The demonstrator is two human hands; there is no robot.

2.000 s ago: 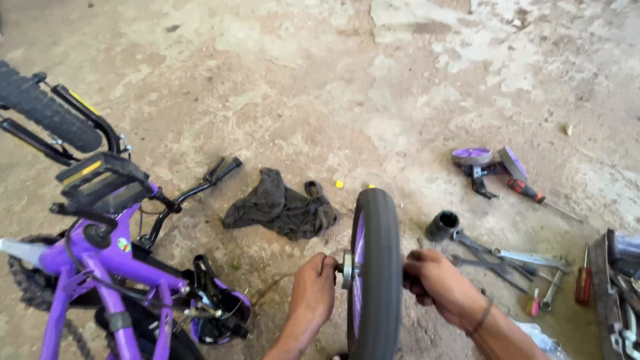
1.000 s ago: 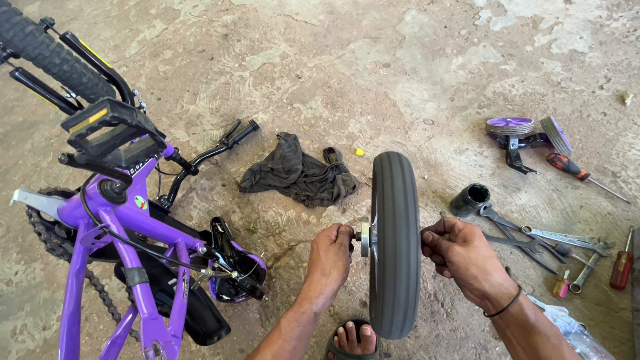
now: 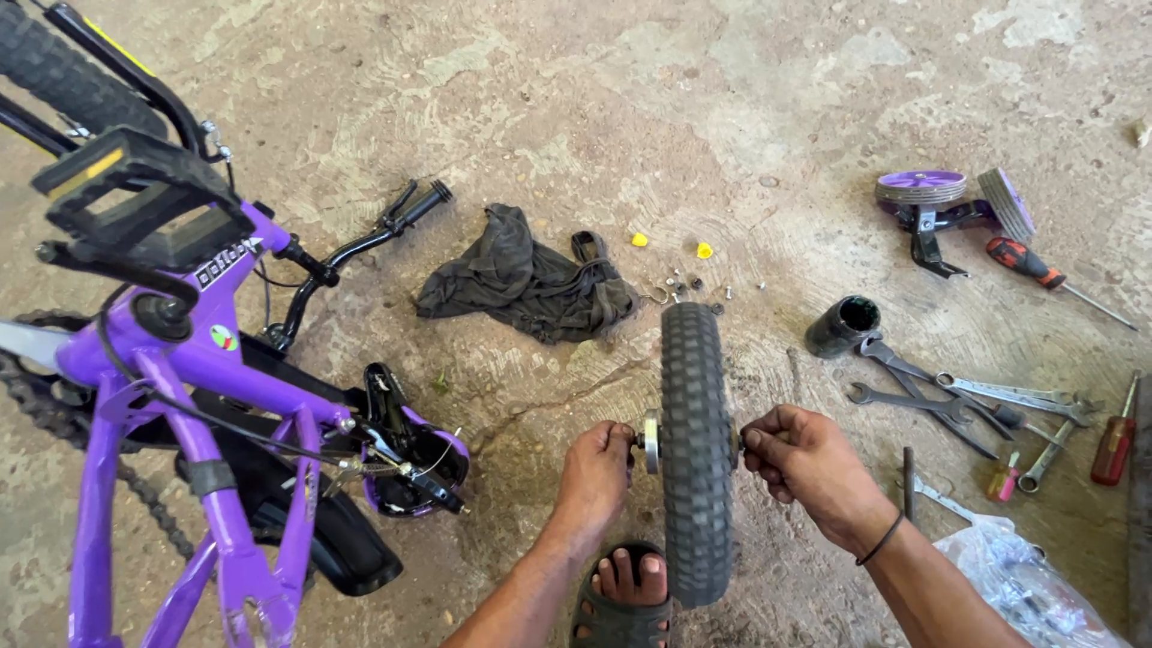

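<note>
A small bicycle wheel with a knobby black tire [image 3: 697, 450] is held upright between my two hands by the ends of its axle. My left hand [image 3: 596, 472] pinches the axle end beside the round metal hub part [image 3: 652, 441]. On the other side, the fingers of my right hand [image 3: 801, 463] close on the opposite axle end. The purple bicycle frame [image 3: 193, 378] lies to the left, apart from the wheel, with its pedal [image 3: 144, 198] uppermost. Just beyond the wheel are small nuts and bolts [image 3: 696, 283] and yellow caps [image 3: 704, 250].
A dark cloth [image 3: 531, 279] lies ahead on the concrete floor. Training wheels [image 3: 920, 187], a screwdriver [image 3: 1026, 263], a black cup-like container [image 3: 843, 326], several wrenches [image 3: 999, 389] and a plastic bag [image 3: 1017, 576] are at the right. A sandaled foot [image 3: 630, 580] stands close to the tire.
The tire looked smooth and blurred in the earlier frames; its knobby tread now shows clearly. Both hands still hold the axle ends. The view has shifted somewhat.
</note>
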